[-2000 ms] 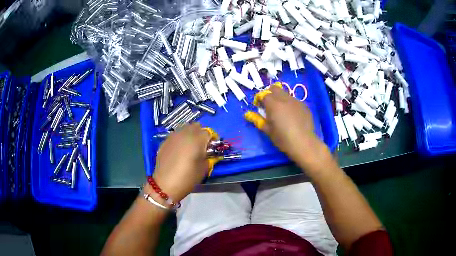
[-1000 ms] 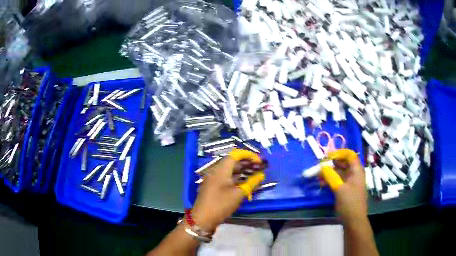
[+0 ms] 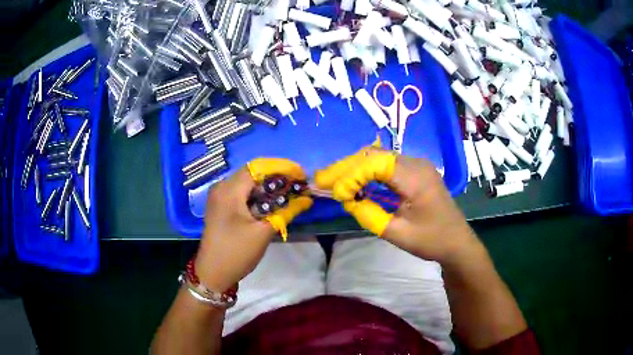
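Observation:
My left hand (image 3: pixel 243 208), with yellow finger cots, is closed on a bunch of filled tubes (image 3: pixel 272 194) whose dark round ends face up. My right hand (image 3: pixel 402 197), also with yellow cots, is just right of it and pinches a thin piece (image 3: pixel 319 192) that reaches to the bunch. Something blue and red shows between its fingers; I cannot tell what. Both hands are over the front of the blue work tray (image 3: pixel 277 147). Metal tubes (image 3: pixel 208 132) lie in the tray's left part. Scissors (image 3: pixel 398 107) with pink handles lie behind my right hand.
White inner cores (image 3: pixel 513 104) are heaped at the back and right. A clear bag (image 3: pixel 149 59) of silver tubes is at the upper left. The left tray (image 3: pixel 55 246) holds scattered tubes. Another blue tray (image 3: pixel 600 139) stands at the right edge. A white core (image 3: pixel 371 107) lies beside the scissors.
The view has shifted, so the trays sit further left and higher. My right hand has come from beside the scissors to my left hand. The white core seen at its fingers is no longer visible there.

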